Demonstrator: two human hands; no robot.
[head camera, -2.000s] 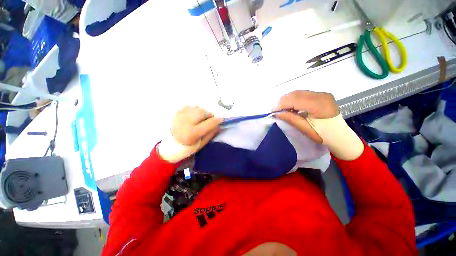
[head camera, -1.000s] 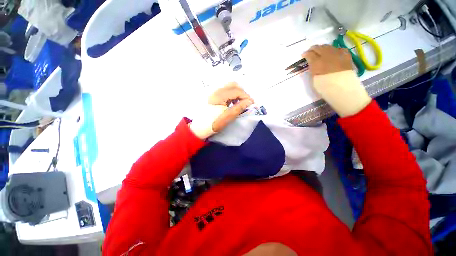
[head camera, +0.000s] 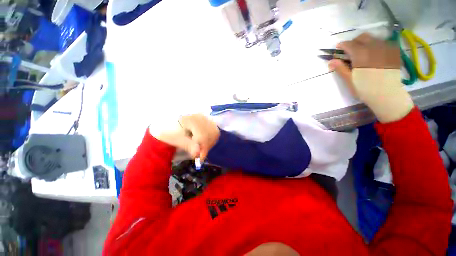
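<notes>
The garment piece lies across the table's front edge and my lap, with a navy panel (head camera: 270, 155) and a grey-white part (head camera: 332, 147). A navy strip (head camera: 245, 107) with a small metal-looking end lies along its top edge. My left hand (head camera: 197, 134) is at the garment's left end, fingertips pinched on a small white tag (head camera: 198, 163). My right hand (head camera: 367, 57) is around the black thread snips (head camera: 332, 54), blades pointing left, at the table right of the needle area. The handle part of the snips is hidden by the hand.
The sewing machine's needle and foot area (head camera: 260, 40) is at the top. Scissors (head camera: 420, 55) with green and yellow handles lie beside my right hand. A measuring tape (head camera: 345, 117) runs along the table edge. A grey vented housing (head camera: 52, 155) is at left; cloth pieces hang at right.
My right hand left the cloth, reached to the snips and now has them in its fingers. My left hand let go of the top strip and moved down-left to the tag. The view has shifted.
</notes>
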